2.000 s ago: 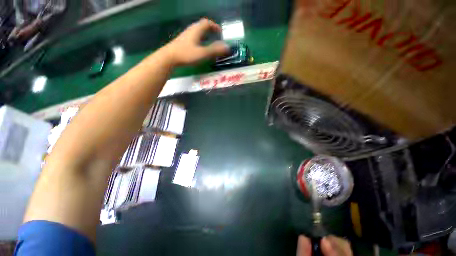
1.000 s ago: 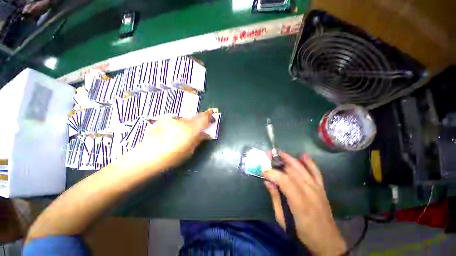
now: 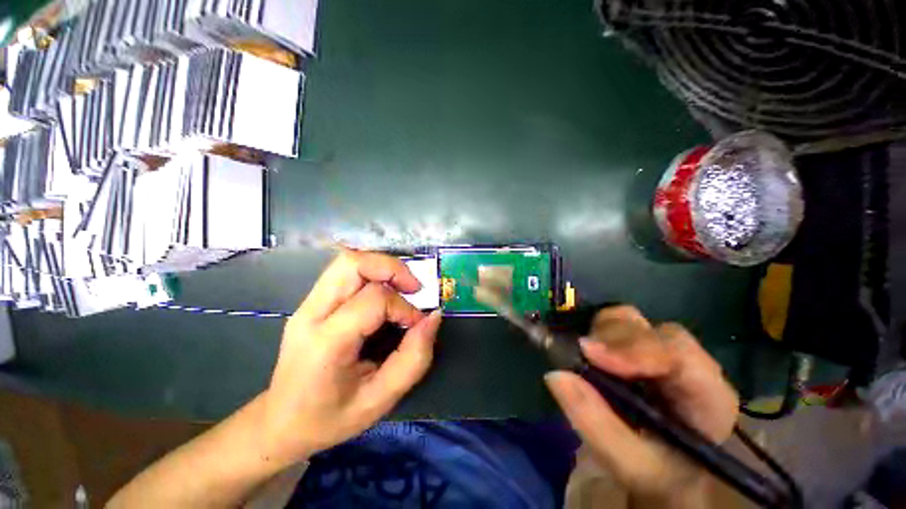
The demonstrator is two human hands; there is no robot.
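Note:
A green circuit board [image 3: 517,270] lies flat on the dark green bench top in front of me. A white LCD module [image 3: 425,283] sits at its left end, with a small orange-gold flex tail [image 3: 448,289] at the joint. My left hand [image 3: 353,343] holds the module between fingers and thumb and partly hides it. My right hand [image 3: 646,388] holds a black soldering iron [image 3: 636,403] like a pen. Its barrel slants up-left over the board; the blurred tip is near the square silver-beige patch. A thin solder wire [image 3: 224,312] runs from the stacks toward my left hand.
Stacked LCD modules [image 3: 233,204] stand in rows at the left. A red-and-white tin [image 3: 685,204] of silver shavings is at the right, with a black fan [image 3: 765,60] behind it. A black unit [image 3: 844,268] with a yellow piece [image 3: 777,298] stands right of the tin.
The view has moved closer. My left hand has brought a module from beside the stacks to the board's left end. The board lies uncovered, and the iron now points up-left over it.

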